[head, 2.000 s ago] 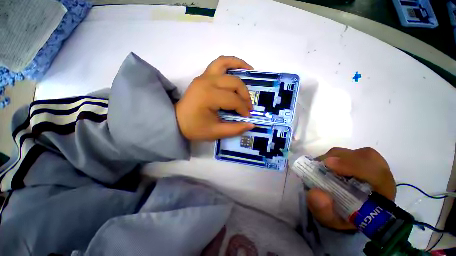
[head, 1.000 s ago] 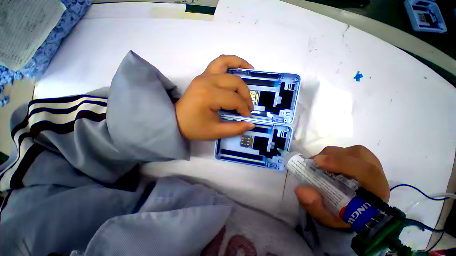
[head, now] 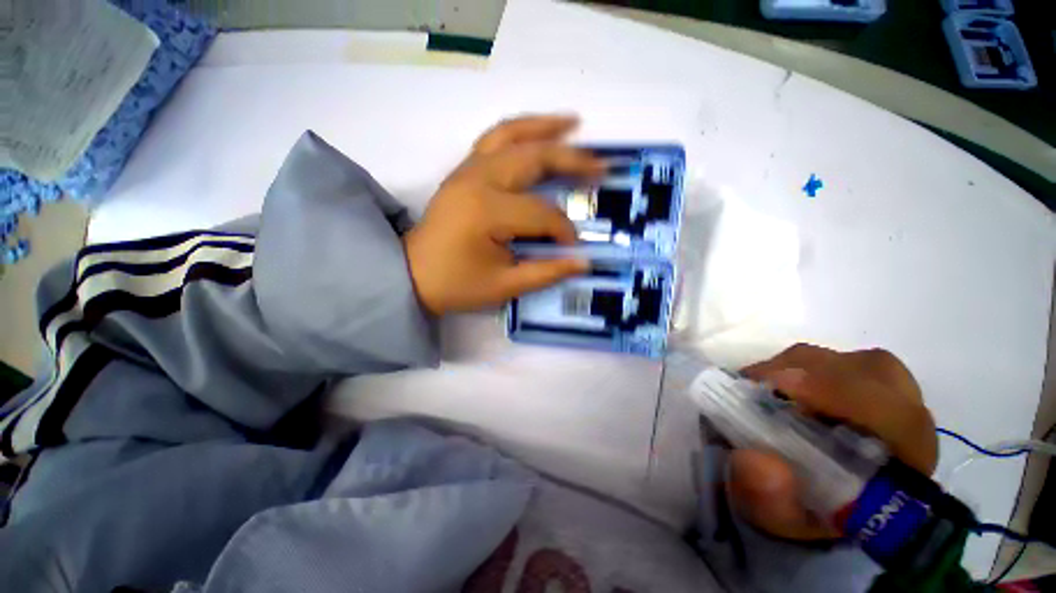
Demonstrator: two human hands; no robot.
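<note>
Two light-blue plastic housings lie edge to edge on white paper, black and silver inside: the far housing and the near housing. My left hand, blurred, lies over their left part with its fingers spread across them. My right hand holds the glue syringe, a clear barrel with a white label and a dark-blue band. Its front end points at the near housing's lower right corner; the needle tip is too blurred to tell whether it touches. A dark-green adapter sits on its rear.
A bag of pale-blue parts with a paper label lies upper left, loose bits beside it. More housings sit on the dark-green strip upper right. A small blue part lies on the paper. Thin wires run at the right edge.
Both housings have shifted slightly away from me, and my left fingers have moved over them. The syringe has drawn back right from the near housing. The housings on the far strip have shifted, and another shows.
</note>
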